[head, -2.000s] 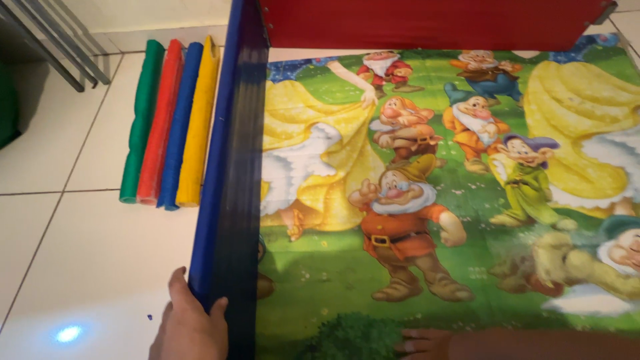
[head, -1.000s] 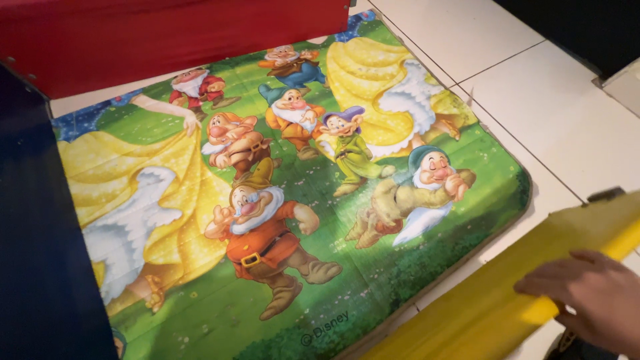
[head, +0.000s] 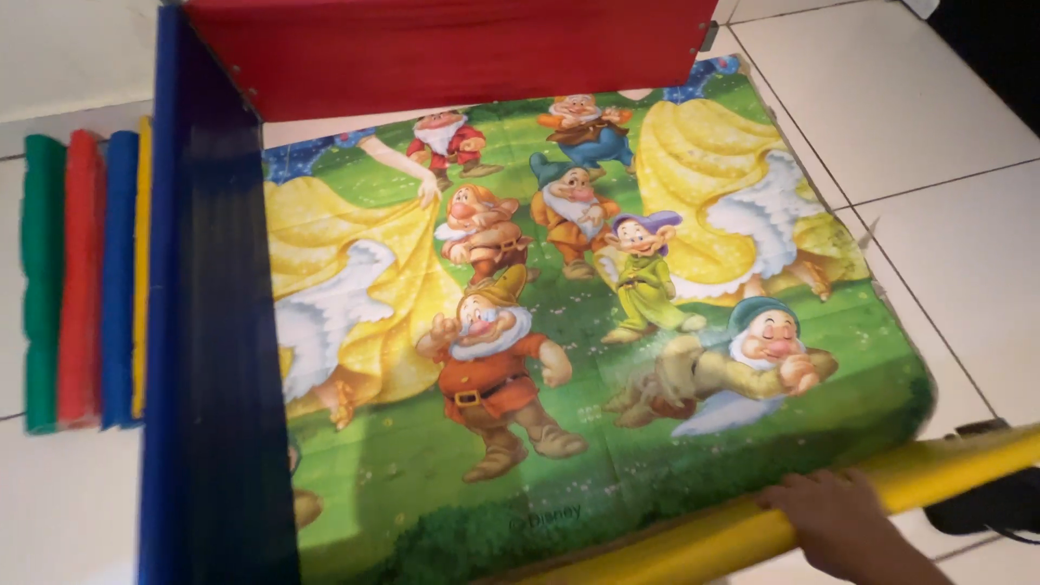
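Observation:
My right hand [head: 837, 520] rests over the top edge of a yellow panel [head: 959, 467] at the lower right, with the fingers curled onto it. The left hand is out of view. Beyond the yellow panel lies a mat printed with cartoon dwarfs [head: 569, 406] on green grass. A dark blue panel [head: 231, 341] stands upright along the mat's left side. Across the back stands a red panel [head: 471, 53], joined to the blue one at a corner with small metal fasteners.
Left of the blue panel, green [head: 42, 284], red [head: 81, 276], blue [head: 120, 276] and yellow [head: 142, 268] rolls lie side by side on the tiled floor [head: 951, 252]. A dark object [head: 987, 504] with a cord lies beyond the yellow panel. A black shape fills the upper right corner.
The left hand, at the blue panel's near end two seconds ago, is out of view. The right hand stays on the yellow panel, which now lies across the mat's near edge. The view has swung right, then back left.

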